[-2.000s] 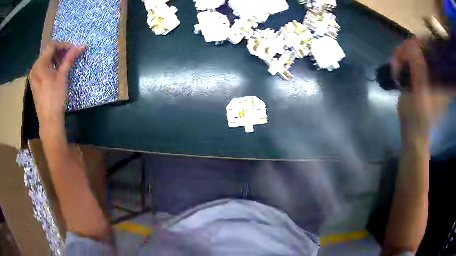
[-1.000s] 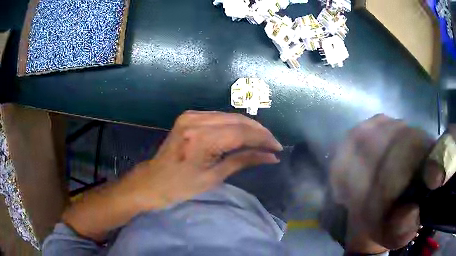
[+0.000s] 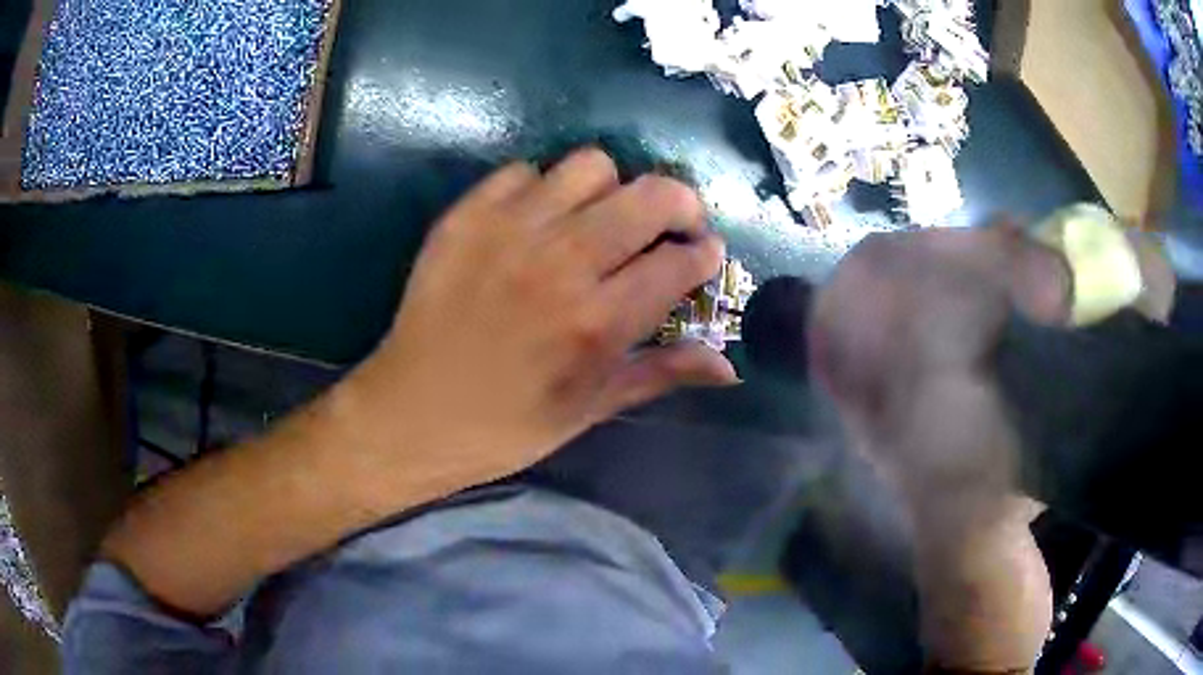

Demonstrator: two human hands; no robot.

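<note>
A white plastic socket insert [image 3: 719, 306] with brass bits lies on the dark green bench near its front edge, partly hidden by my left hand. My left hand [image 3: 554, 297] is over and around its left side, fingers curled, thumb below it. My right hand [image 3: 924, 330], blurred, is closed around a dark power screwdriver [image 3: 778, 323], whose dark nose points left at the insert. The bit and any screw cannot be made out. A pale yellow wrap [image 3: 1098, 264] is on a finger of my right hand.
A cardboard screw tray [image 3: 178, 99] full of tiny bluish screws lies at the upper left. A cluster of white inserts [image 3: 864, 112] lies at the top right. A cardboard tray [image 3: 1088, 99] stands beyond it. A carton [image 3: 53, 382] is below the bench at the left.
My left hand has moved from the tray, past the bench's front edge, up to the single insert. My right hand has brought the screwdriver in from the right to beside the insert.
</note>
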